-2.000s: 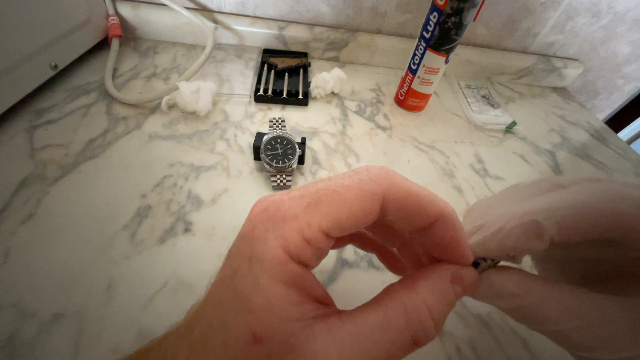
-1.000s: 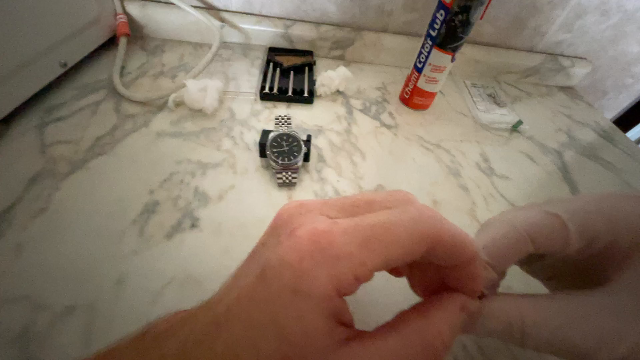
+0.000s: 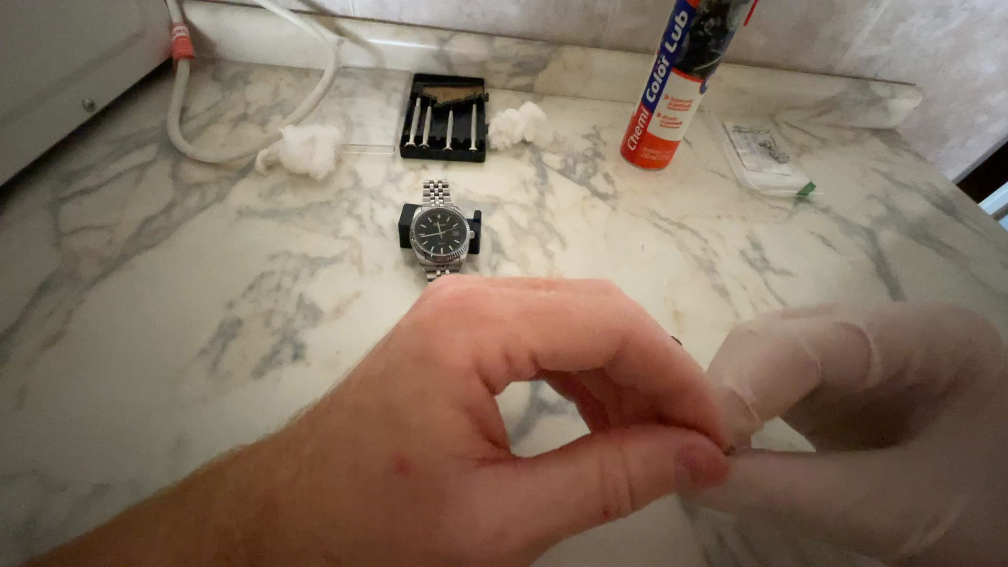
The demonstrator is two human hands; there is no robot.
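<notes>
My bare left hand (image 3: 543, 394) pinches something very small between thumb and index fingertip, almost fully hidden. At the same spot, the fingertips of my right hand (image 3: 874, 417), in a pale translucent glove and blurred, meet those of the left. Only a tiny dark speck shows near the fingertips, so what they hold cannot be told. Beyond my left hand, a steel wristwatch (image 3: 441, 234) with a black dial and link bracelet rests across a black watch-holding block (image 3: 409, 226). Behind it lies a black case (image 3: 443, 153) holding several small precision screwdrivers (image 3: 450, 130).
Cotton wool tufts (image 3: 307, 150) (image 3: 517, 126) lie on either side of the case. A Color Lub spray can (image 3: 665, 94) stands at the back, with a small clear plastic packet (image 3: 764, 157) to its right. A pale hose (image 3: 177, 102) curves beside a grey appliance (image 3: 79, 63) on the marble counter (image 3: 157, 315).
Both hands stay together at the fingertips. Two seconds ago a small dark and shiny piece showed between them; now it is nearly all hidden.
</notes>
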